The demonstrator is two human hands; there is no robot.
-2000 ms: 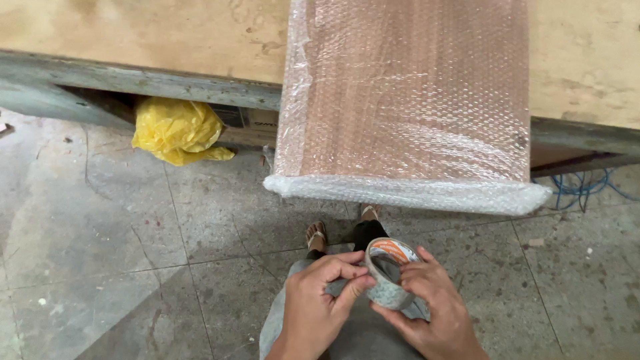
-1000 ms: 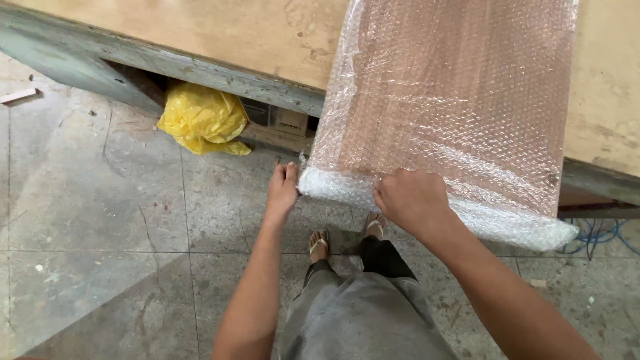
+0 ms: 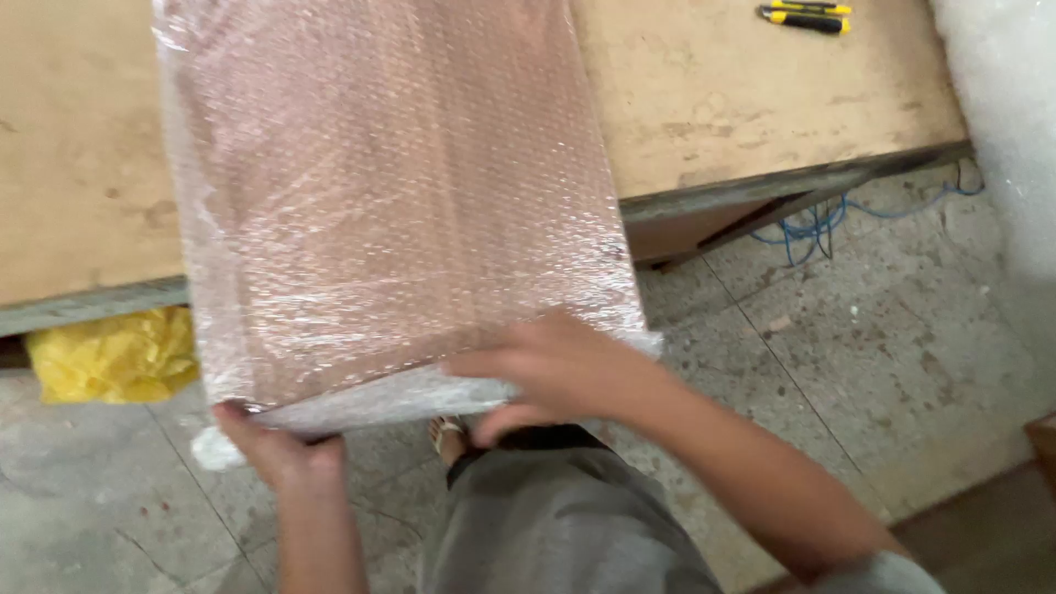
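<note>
A flat wooden panel wrapped in clear bubble wrap (image 3: 412,190) lies on the workbench, its near end overhanging the edge. My left hand (image 3: 285,450) grips the near left corner, fingers at the wrap's folded end. My right hand (image 3: 553,371), blurred, is at the near edge right of the middle, with its fingers spread; whether it touches the wrap I cannot tell. Bunched bubble wrap (image 3: 216,448) sticks out at the left corner. The tape roll is not seen in the view of now.
The plywood-topped workbench (image 3: 742,107) carries yellow and black utility knives (image 3: 807,18) at the back right. A yellow plastic bag (image 3: 115,355) sits beneath it at left. Blue cable (image 3: 813,227) lies below at right. White foam-like wrap material (image 3: 1002,107) stands at the far right.
The tape roll, held in both hands two seconds ago, is out of sight. My left hand has come onto the panel's near left corner. The view has shifted, showing more on the right.
</note>
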